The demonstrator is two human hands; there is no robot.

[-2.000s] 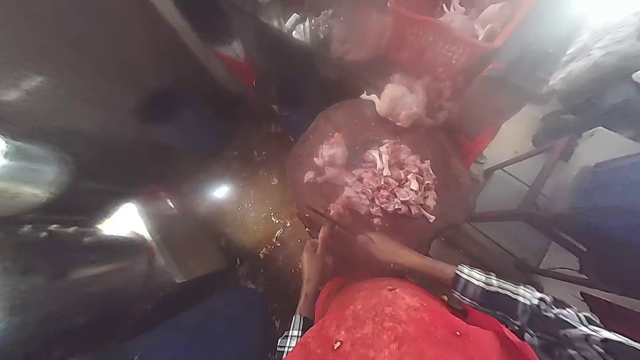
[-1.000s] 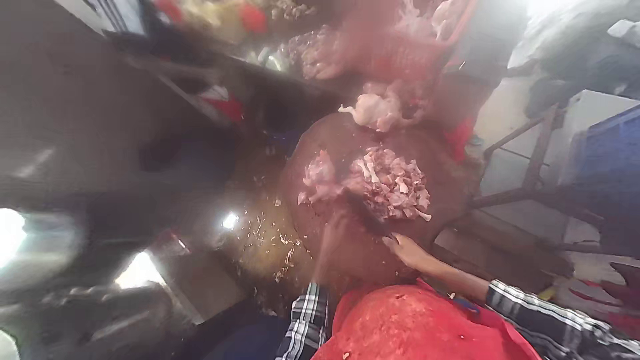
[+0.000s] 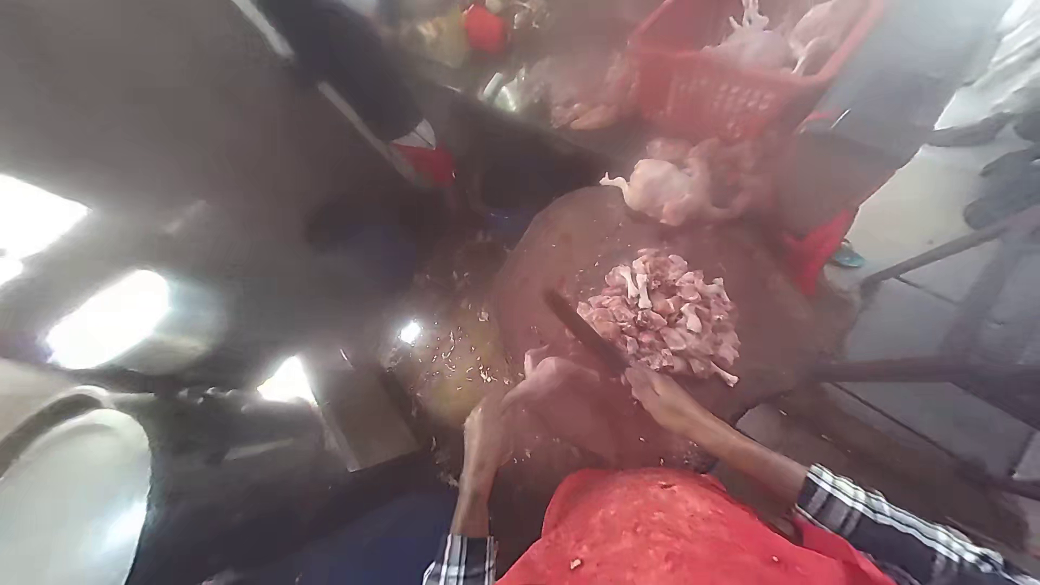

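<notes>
My right hand is closed on the handle of a dark-bladed knife, whose blade slants up and left beside a heap of chopped raw chicken. To the left, my left hand holds a piece of raw chicken near the lower left edge of the round chopping block; haze blurs its fingers and the meat. Whole plucked chickens lie at the block's far edge.
A red plastic basket of plucked chickens stands beyond the block. Metal frame bars are at the right. A light round basin is at the lower left. Scraps litter the yellowish surface left of the block. A red apron covers my front.
The chicken lump left of the heap one second ago is gone from that spot; my left hand now has chicken nearer me. The knife blade now lies left of the heap's lower edge.
</notes>
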